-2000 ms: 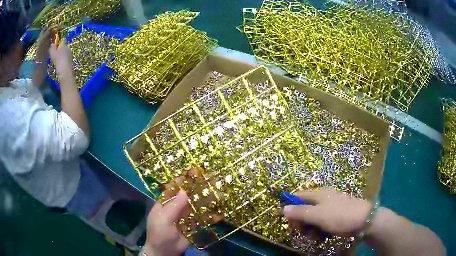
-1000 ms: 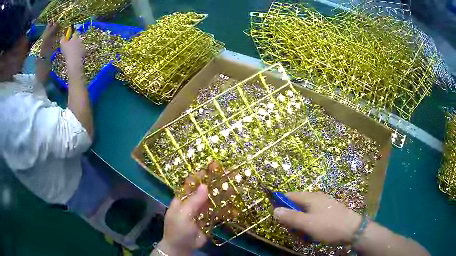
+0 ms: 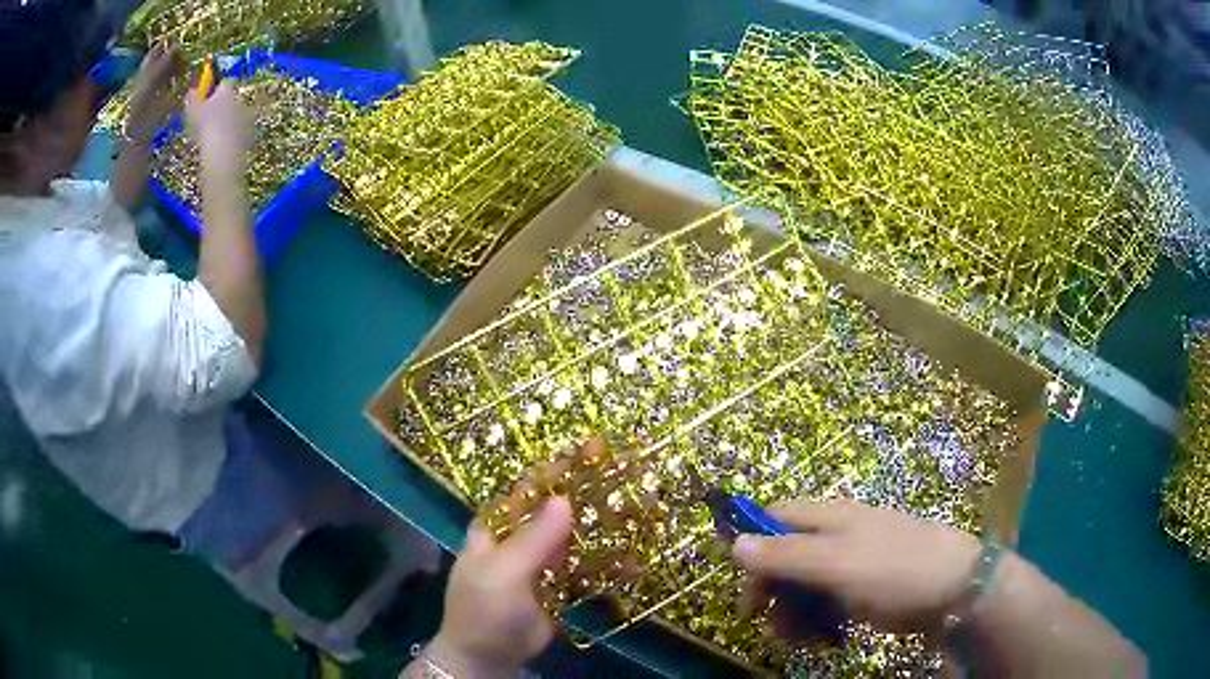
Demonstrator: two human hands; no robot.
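A gold sprue frame [image 3: 617,287] with rows of small shiny parts is held tilted over a cardboard box [image 3: 584,199]. My left hand [image 3: 524,564] is shut on the frame's near left part, thumb in front and fingers behind the bars. My right hand [image 3: 849,557] is shut on blue-handled side cutters [image 3: 750,515], whose dark jaws point left at the frame's lower right part. Whether the jaws touch a part cannot be told. Loose gold and silvery cut parts [image 3: 929,444] lie heaped in the box, partly seen through the frame.
Stacked gold frames [image 3: 465,153] stand beyond the box at left, a large tangled heap of frames [image 3: 929,173] beyond at right, more frames [image 3: 1190,451] at the right edge. At left a co-worker in white [image 3: 113,358] holds orange-handled cutters [image 3: 206,80] over a blue bin [image 3: 285,219].
The whole scene has shifted slightly right and down in view. The frame has moved with my left hand. The cutters have moved from the frame's right part, staying in my right hand near its lower bars.
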